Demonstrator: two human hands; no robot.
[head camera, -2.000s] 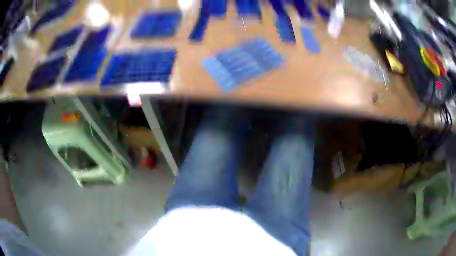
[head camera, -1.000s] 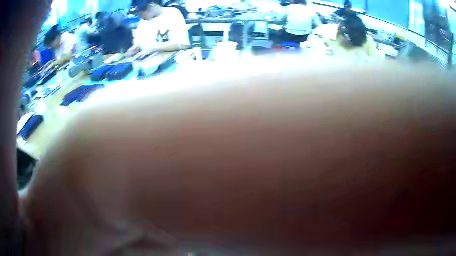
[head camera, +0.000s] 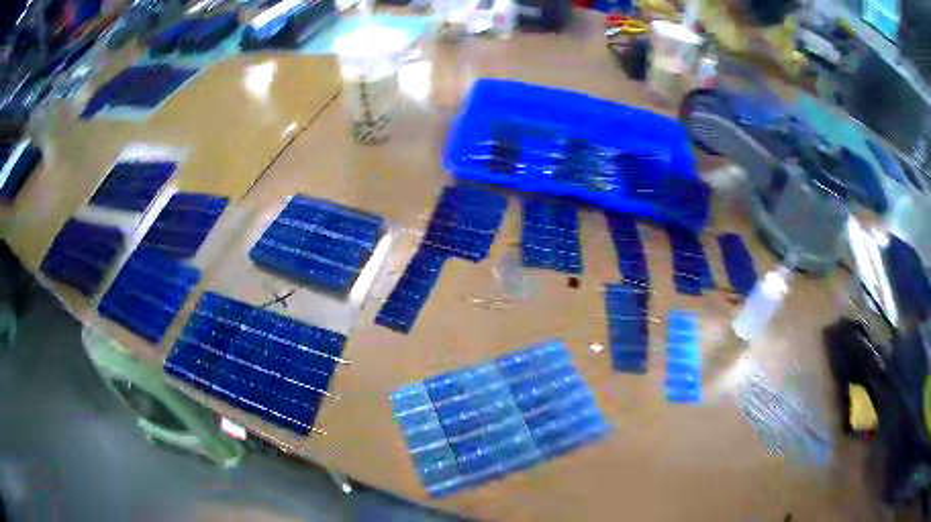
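Observation:
No hand is in view. A light blue solar cell panel (head camera: 500, 418) lies at a slant near the table's front edge, with silvery lines across its side-by-side strips. Dark blue panels (head camera: 257, 359) lie to its left, some with ribbon ends past the edge. Single cut cells lie beyond it, among them a bright blue strip (head camera: 684, 357) and a darker strip (head camera: 627, 326). A blue plastic tray (head camera: 480, 168) at the far side holds dark cells. The picture is somewhat blurred.
A white squeeze bottle (head camera: 762, 304) and loose ribbon pieces (head camera: 781, 413) lie at the right, beside a black item with a yellow patch (head camera: 861, 406). Cups (head camera: 372, 87) stand at the far side. A green stool (head camera: 163, 403) is below the table's left edge.
A second ago a large blurred skin-coloured shape covered most of the view; it is gone. The view now shows the tabletop from above, including the blue tray.

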